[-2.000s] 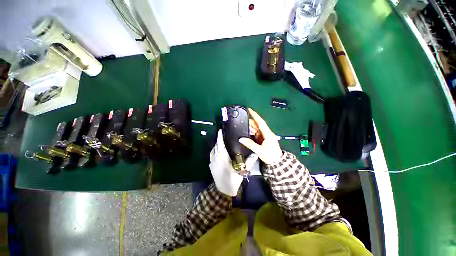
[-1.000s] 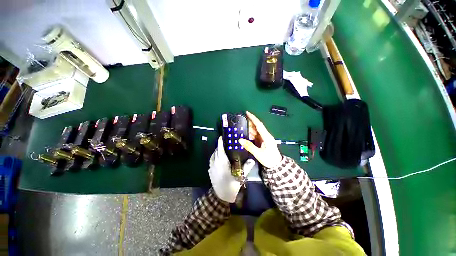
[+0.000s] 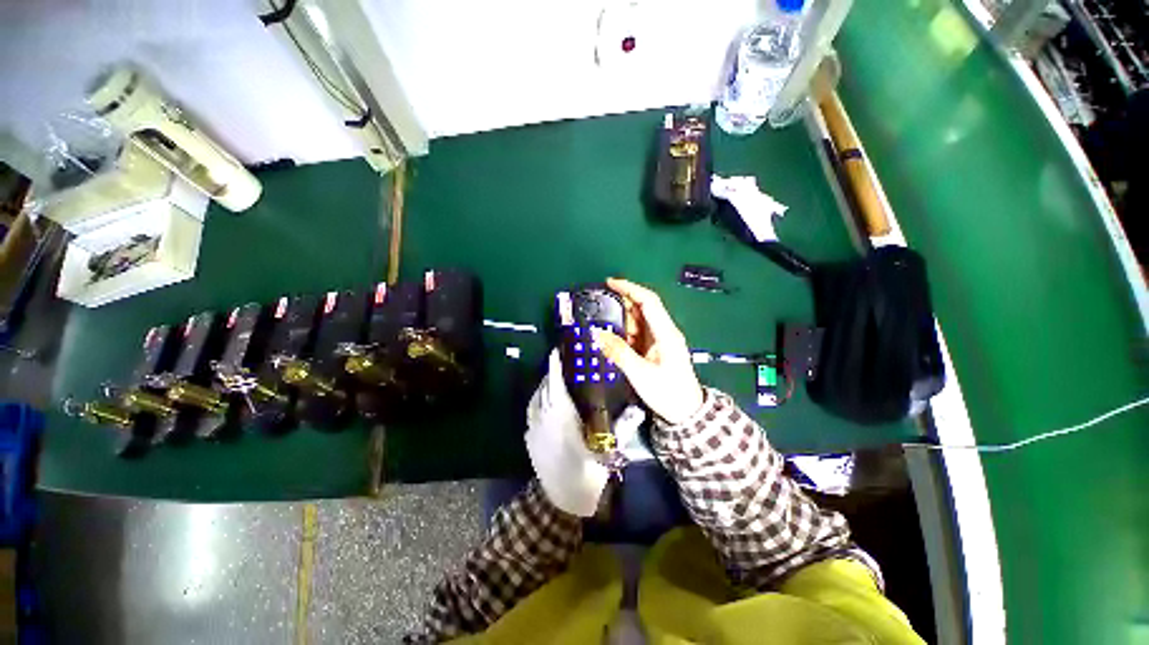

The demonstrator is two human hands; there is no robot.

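Note:
A black smart lock panel (image 3: 587,378) is held above the front of the green mat, its keypad lit with blue-white dots. A brass lock cylinder (image 3: 601,436) hangs at its near end. My left hand (image 3: 563,441), in a white glove, is closed around the panel's left side and underside. My bare right hand (image 3: 653,359) is at the panel's right side, with its thumb over the upper keypad. Its other fingers are partly hidden behind the panel, so whether they grip it is hard to tell.
Several black locks (image 3: 450,325) stand in a row at left. Another lock (image 3: 682,170) lies near the bottle (image 3: 760,73). A small black block (image 3: 701,277), green circuit board (image 3: 766,377) and black pouch (image 3: 876,334) are at right. A wooden rod (image 3: 856,164) lies along the conveyor (image 3: 995,252).
The keypad, dark two seconds ago, is lit. My right thumb has moved up from the lower keypad since one second ago. My left hand keeps its hold.

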